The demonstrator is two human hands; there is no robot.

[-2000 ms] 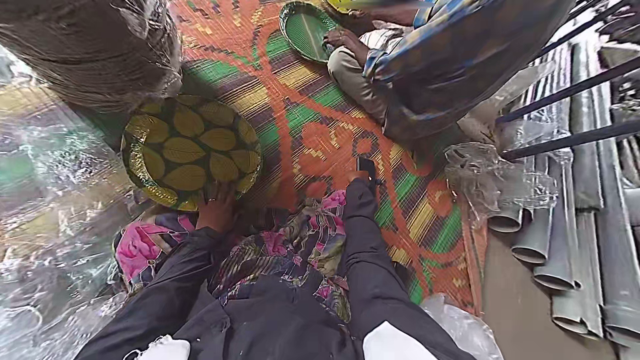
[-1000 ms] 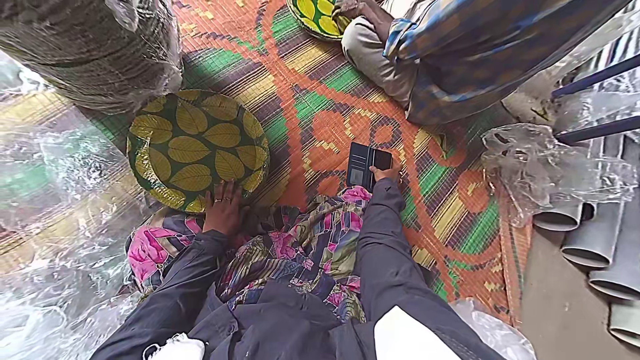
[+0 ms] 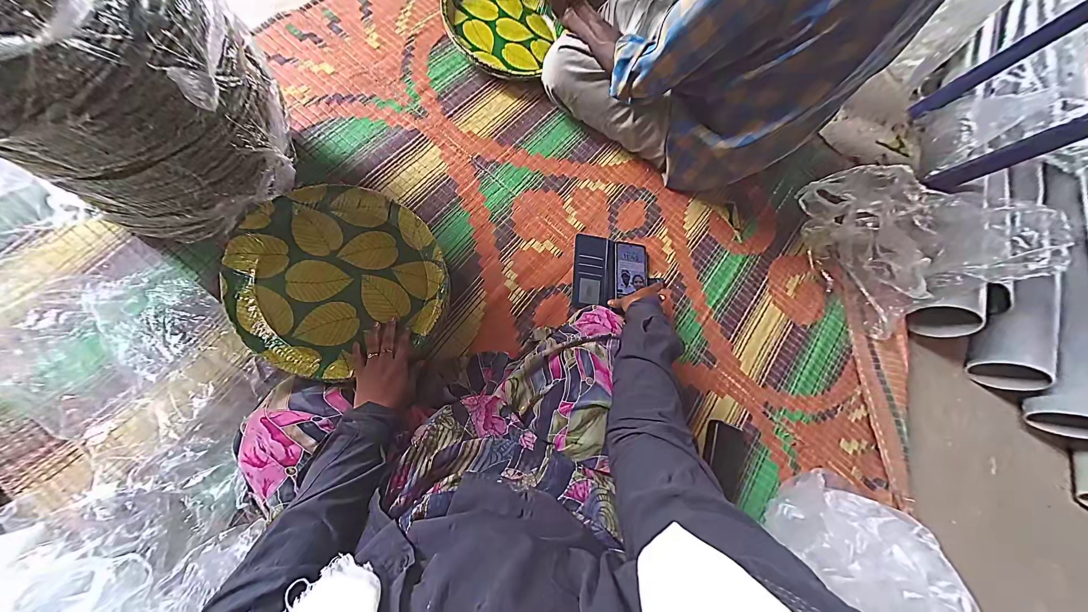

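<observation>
My left hand (image 3: 382, 365) rests with its fingers apart on the near rim of a round tray (image 3: 319, 285) patterned with yellow leaves on green, and a ring shows on one finger. To the right, my right hand (image 3: 646, 297) is at the lower edge of a smartphone (image 3: 631, 265) in an opened dark wallet case (image 3: 591, 270), whose screen is lit. Its fingers are partly hidden by the sleeve, so whether they grip the case is unclear. The phone lies over the woven mat, just beyond the floral cloth (image 3: 501, 425) on my lap.
Another person (image 3: 731, 93) sits at the top, hands at a second leaf-patterned tray (image 3: 501, 34). A plastic-wrapped bundle (image 3: 144, 119) stands upper left. Clear plastic sheeting (image 3: 127, 357) covers the left. Grey pipes (image 3: 1016, 340) and blue bars (image 3: 1003, 157) are at right, beside crumpled plastic (image 3: 926, 238).
The wallet case, seen open one second ago, now shows a lit phone screen. My left hand stays on the tray. The other person's tray now shows its leaf pattern, unlike two seconds ago.
</observation>
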